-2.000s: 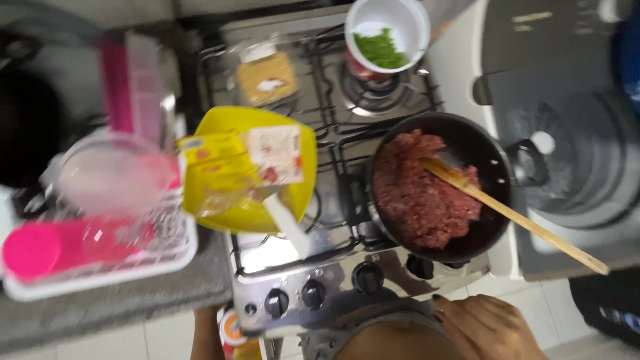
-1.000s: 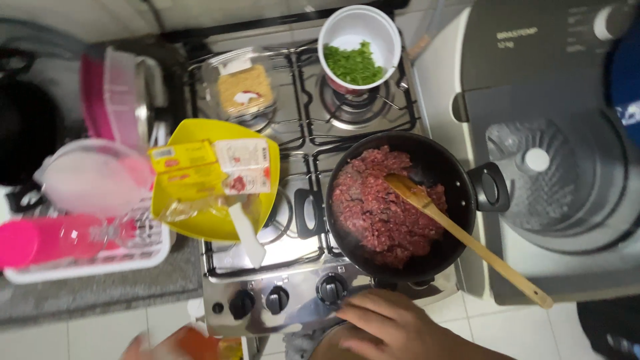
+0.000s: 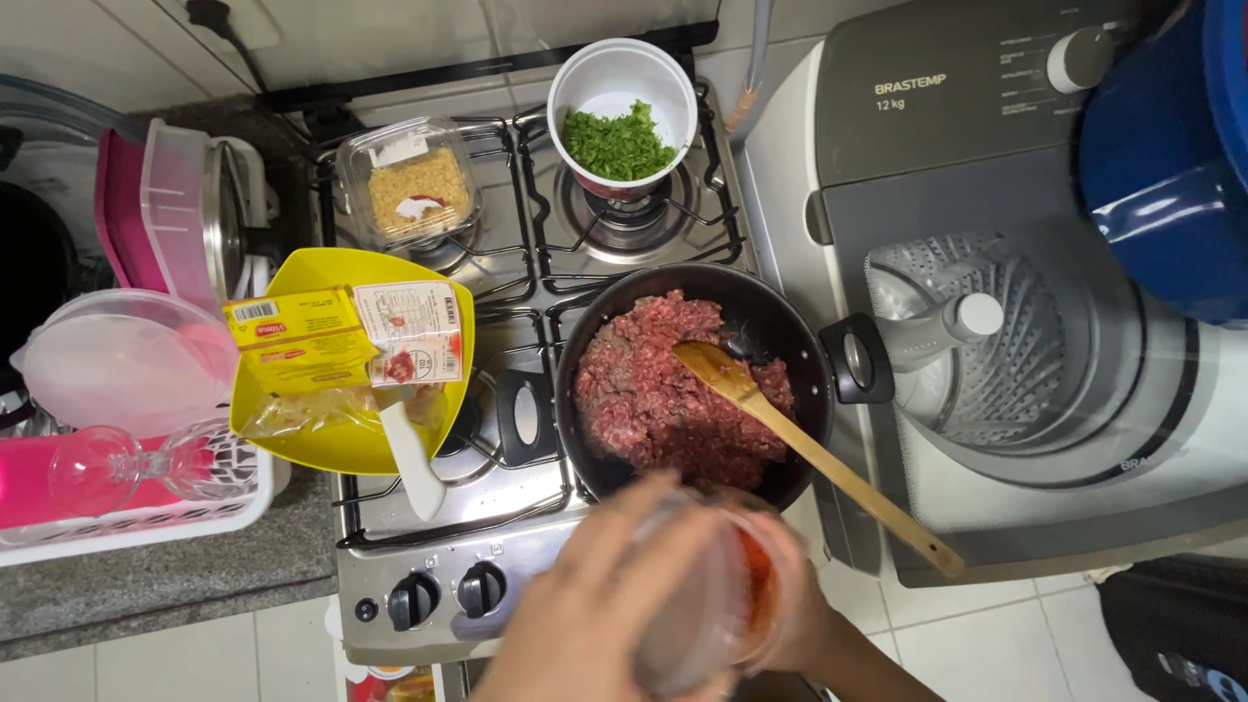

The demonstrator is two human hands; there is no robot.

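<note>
My left hand (image 3: 595,585), blurred, is around a clear plastic container (image 3: 702,595) with something orange-red inside. My right hand (image 3: 799,595) grips the same container from the right, partly hidden behind it. Both hands are just below the near rim of a black pan (image 3: 827,429) on the stove. Raw ground meat (image 3: 663,380), mostly red with some browner parts, lies in the pan. A wooden spoon (image 3: 809,448) rests in it, its handle over the rim toward the lower right. Whether the container has its lid on, I cannot tell.
Behind the pan stands a white tub (image 3: 624,58) of chopped green herbs. A clear box (image 3: 409,185) of yellowish crumbly food is at the back left. A yellow bowl (image 3: 453,390) holds packets and a white-handled utensil. A dish rack (image 3: 263,487) stands left, a washing machine (image 3: 877,146) right.
My left hand has come from the lower left toward the pan's near side with the orange-red thing. My right hand, apart from it one second ago, is now on the container too.
</note>
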